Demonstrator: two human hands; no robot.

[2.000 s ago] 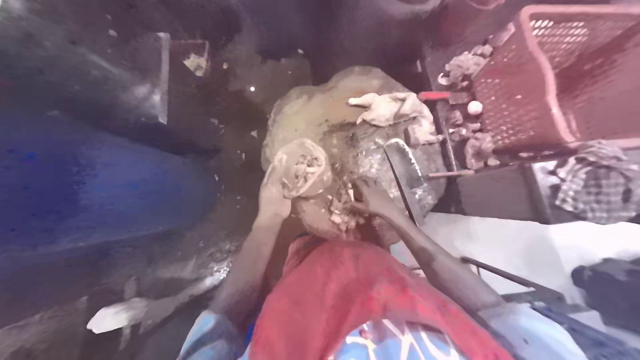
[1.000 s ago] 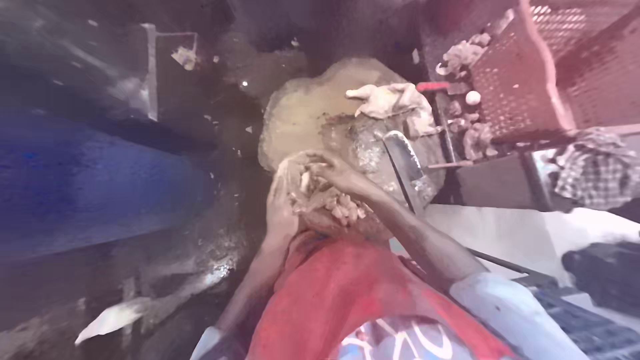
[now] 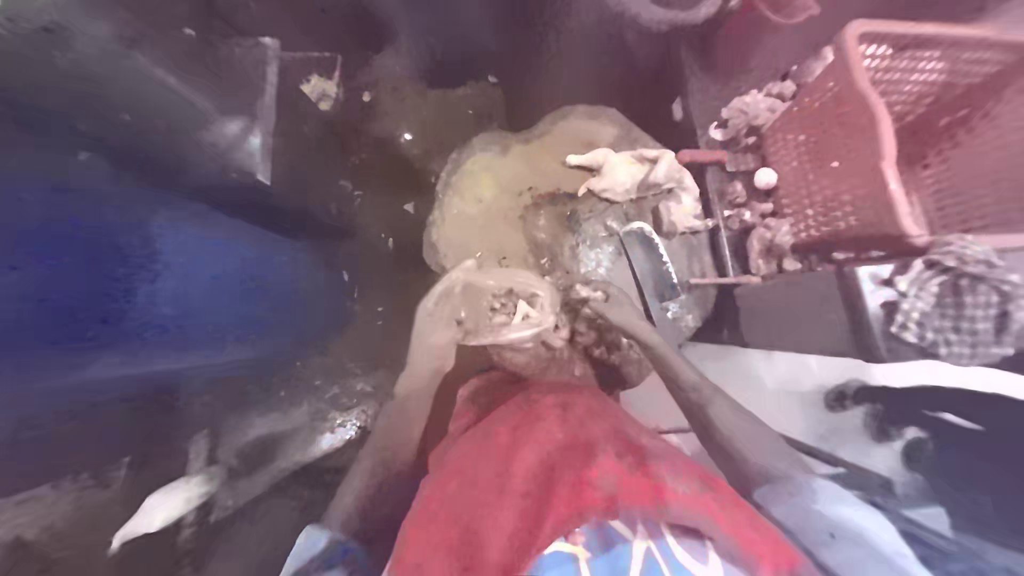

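Observation:
My left hand [image 3: 445, 298] holds a clear plastic bag [image 3: 512, 276] by its side, with its mouth facing up and small meat pieces [image 3: 506, 307] inside. Just right of the bag, my right hand [image 3: 606, 304] has its fingers on a heap of meat pieces [image 3: 596, 340] at the near edge of a wooden chopping block [image 3: 496, 200]. Whether it grips a piece is unclear. A cleaver [image 3: 654, 264] lies on the block beyond my right hand. Plucked poultry [image 3: 632, 176] rests at the block's far right.
A pink plastic basket [image 3: 888, 152] stands at the right, beside more meat scraps [image 3: 752, 112] and a red-handled tool [image 3: 702, 157]. A checked cloth [image 3: 956, 300] lies below the basket. A large blue surface [image 3: 160, 280] fills the left side.
A second ago my right hand was at the bag's mouth; now it is to the right, at the meat heap. The bag's mouth shows again in my left hand.

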